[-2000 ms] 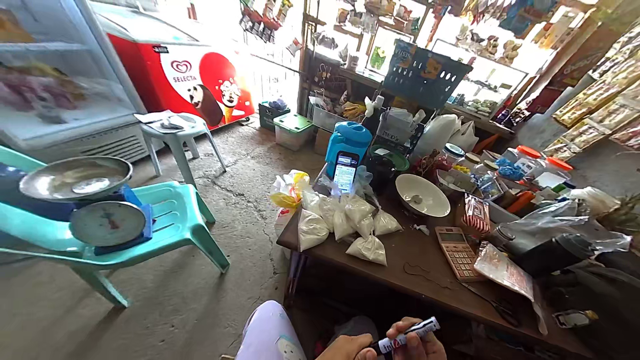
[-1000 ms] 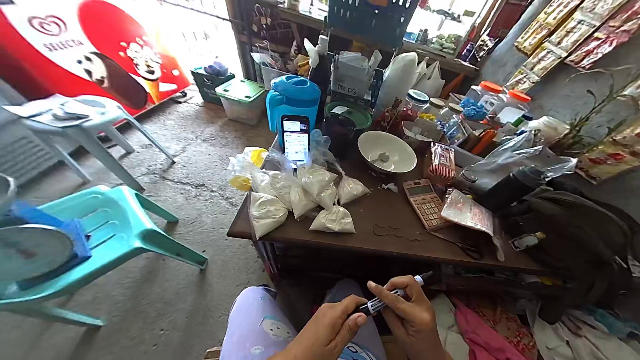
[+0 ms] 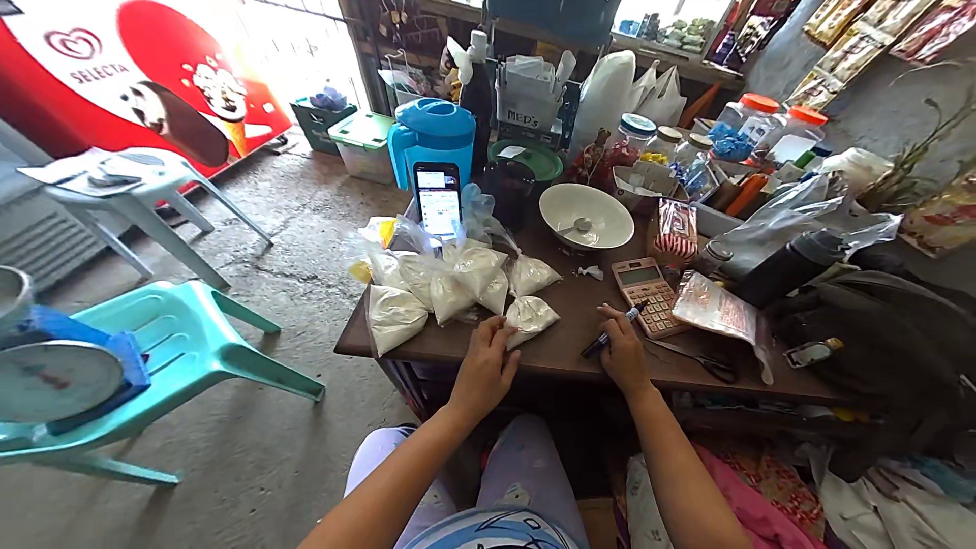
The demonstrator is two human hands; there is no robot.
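Several knotted clear plastic bags of white powder (image 3: 395,316) stand together at the table's left front corner. My left hand (image 3: 485,364) touches the left side of the small front bag (image 3: 531,319), fingers slightly spread. On the right, my right hand (image 3: 624,352) rests at the table edge with a marker pen (image 3: 614,328) under its fingers. The pen lies just left of a pink calculator (image 3: 646,296). Behind the bags a lit phone (image 3: 438,200) leans upright near a blue pitcher (image 3: 436,137).
A white bowl (image 3: 585,216) with a spoon sits behind the calculator. Scissors (image 3: 705,364), a packet of plastic bags (image 3: 717,306) and a black bottle (image 3: 793,267) lie to the right. Lidded jars (image 3: 751,118) crowd the back. A green plastic chair (image 3: 160,335) bearing a dial scale (image 3: 61,381) stands left.
Both hands, together over my lap around the marker before, have moved forward and apart. The left is now at a powder bag, the right on the table with the marker.
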